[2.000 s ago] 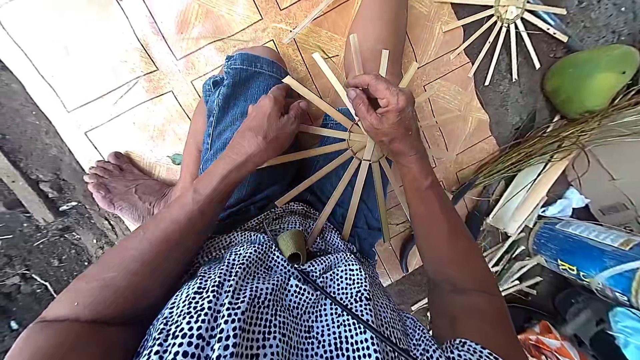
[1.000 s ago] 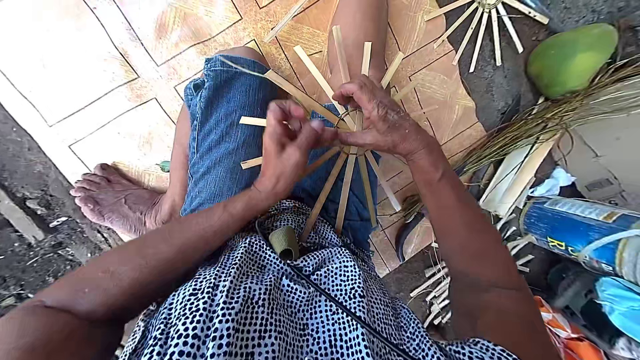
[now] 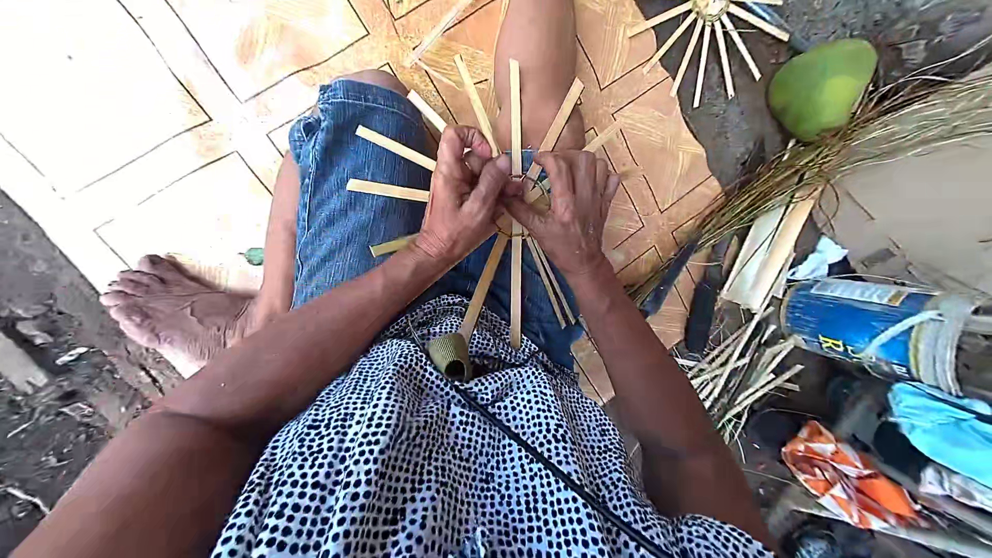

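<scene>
Over my lap is a wheel-like frame of flat split-bamboo strips (image 3: 516, 291), the strips spreading outward from a small ring at the hub. My left hand (image 3: 463, 194) grips the hub's left side, thumb and fingers pinched at the base of an upper strip. On the hub's right side, my right hand (image 3: 570, 201) pinches the ring, its fingertips close to those of my left hand. The fingers partly hide the hub, and whatever thin strand they hold is too small to tell. A dull green tube-shaped piece (image 3: 449, 356) rests on my dotted garment below the strips.
A similar strip wheel (image 3: 711, 15) lies at upper right, near a green fruit (image 3: 823, 89). Long thin fibres (image 3: 775, 186), cut strips (image 3: 748, 380), a blue can (image 3: 860, 325) and an orange-and-white wrapper (image 3: 849, 477) are at the right. Patterned floor sheeting (image 3: 170, 101) lies under my legs.
My left hand, apart from the hub two seconds ago, has come in to its left side beside my right hand. The strip wheel has turned or shifted in my hands.
</scene>
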